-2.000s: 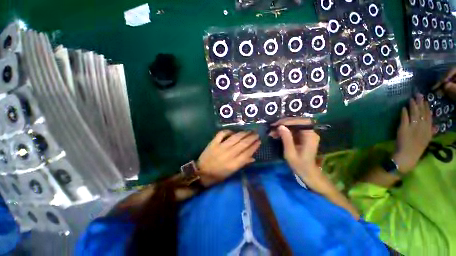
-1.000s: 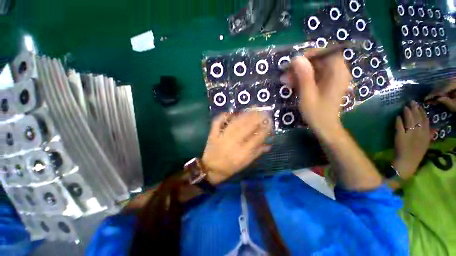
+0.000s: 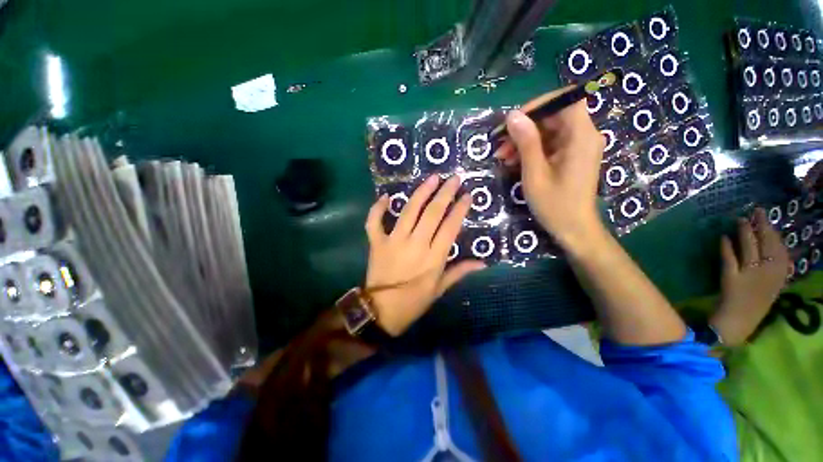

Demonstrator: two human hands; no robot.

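Note:
A clear film-covered tray (image 3: 458, 171) of black squares with white rings lies in front of me. My left hand (image 3: 417, 248) lies flat on its left part, fingers spread, covering some squares. My right hand (image 3: 561, 167) holds slim black tweezers (image 3: 555, 104) over the tray's upper right part. Their tip is near the ringed square in the top row, third from the left; whether it touches is unclear. The hand hides the squares to the right. A dark dotted sheet (image 3: 505, 302) lies at the near bench edge.
Leaning white blister trays (image 3: 171, 271) stand at left. A black rounded part (image 3: 301, 185) and white paper (image 3: 254, 93) lie left of the tray. A grey metal post (image 3: 501, 36) stands behind. More ringed trays (image 3: 642, 119) lie right, beside a neighbour's hand (image 3: 754, 275).
My right hand rose from the dotted sheet to the tray's upper part with the tweezers. My left hand moved from the near edge onto the tray. The view has shifted, showing more of the post.

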